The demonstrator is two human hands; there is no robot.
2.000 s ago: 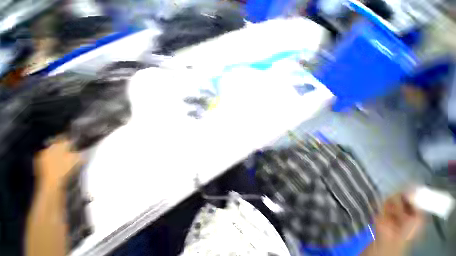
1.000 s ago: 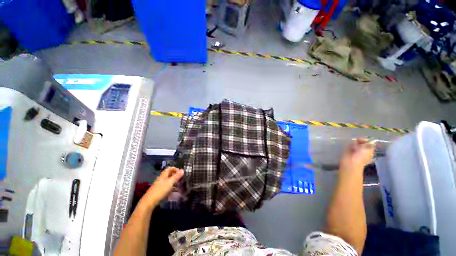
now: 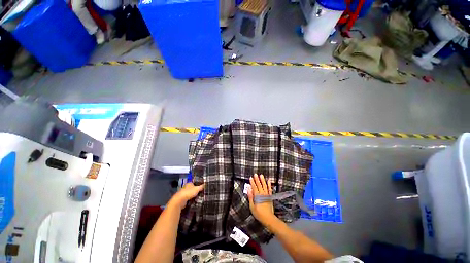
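Note:
The plaid garment bundle (image 3: 252,154), black, grey and white checks with narrow black seam lines, lies on a bright blue surface (image 3: 324,180) beside the machine table. My left hand (image 3: 189,193) grips the bundle's left edge, thumb on top and fingers hidden. My right hand (image 3: 262,199) lies flat on the bundle with its fingers spread a little. A grey cord or strip (image 3: 288,198) crosses the back of my right hand and trails in loops to the right. A white ticket (image 3: 239,237) with a printed code lies at the bundle's lower edge.
A white sewing machine (image 3: 67,190) on its table (image 3: 147,149) stands at left. A pale machine part (image 3: 446,195) stands at right. Ahead are yellow-black floor tape (image 3: 361,134), a blue bin (image 3: 190,41), a grey stool (image 3: 252,23) and khaki cloth (image 3: 368,59).
My right hand has come from the far right onto the bundle. The grey cord now lies over it, and the white ticket shows. My left hand now grips the bundle's left edge.

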